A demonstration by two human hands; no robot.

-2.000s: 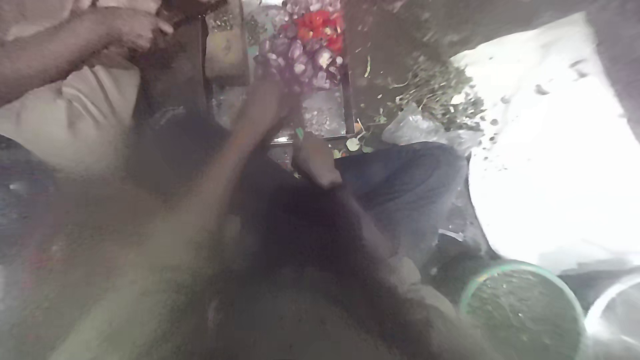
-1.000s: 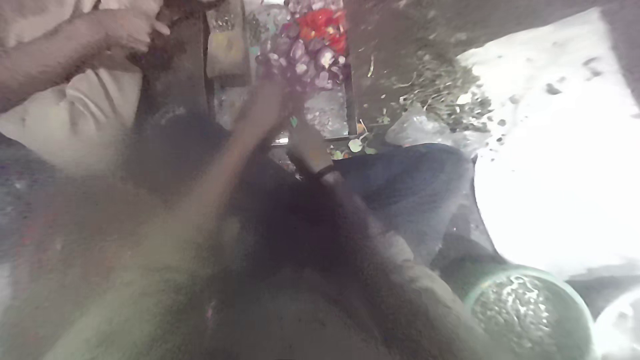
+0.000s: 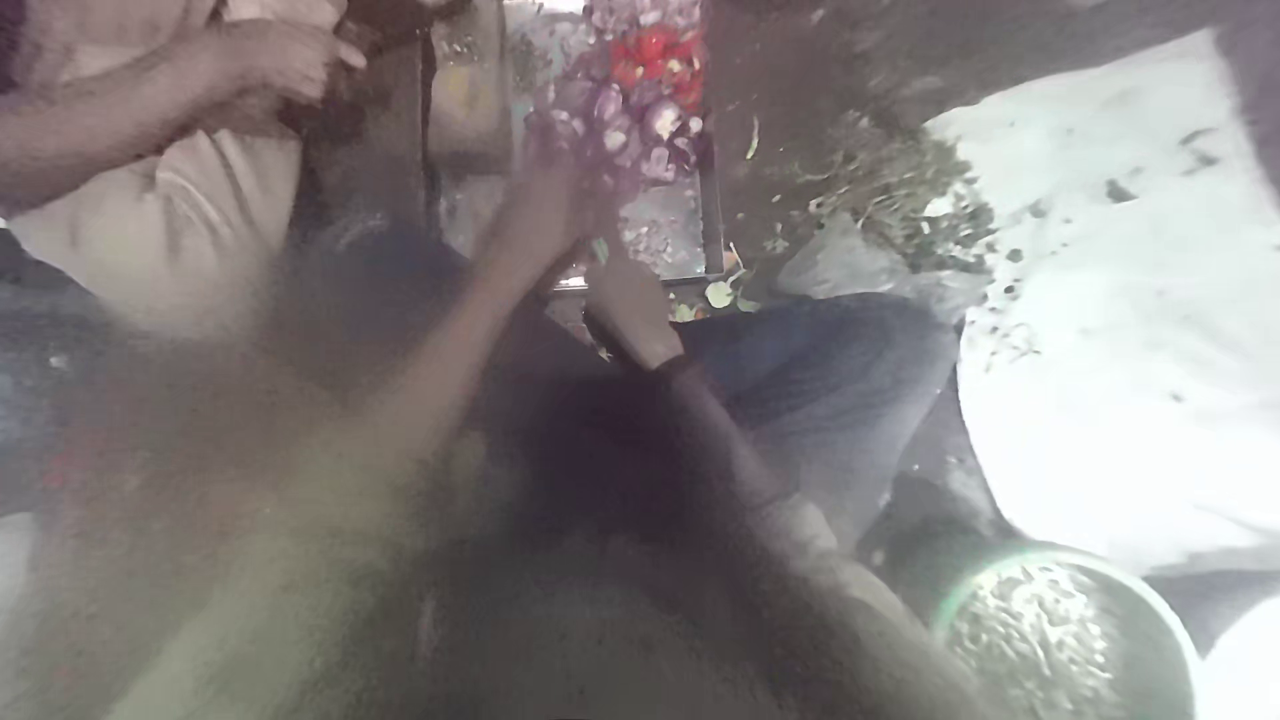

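My left hand reaches to the near side of a pile of purple, onion-like pieces; its fingers are blurred against them, so what it holds cannot be told. Close beside it on the right, my right hand is closed around a small tool with a green part showing above the fist; its blade or tip is not clear. The pile lies on a shallow metal tray with chopped pieces at its near end. Red chopped vegetable pieces lie behind the purple ones.
Another person's hand rests at the upper left, beside a board-like block. Green leafy scraps and a clear plastic bag lie right of the tray. Farther right is a white sheet. A green-rimmed tub holds pale cut pieces.
Both hands stay near the tray's near edge, with only small shifts. The pale pieces in the green-rimmed tub show more clearly now than two seconds ago.
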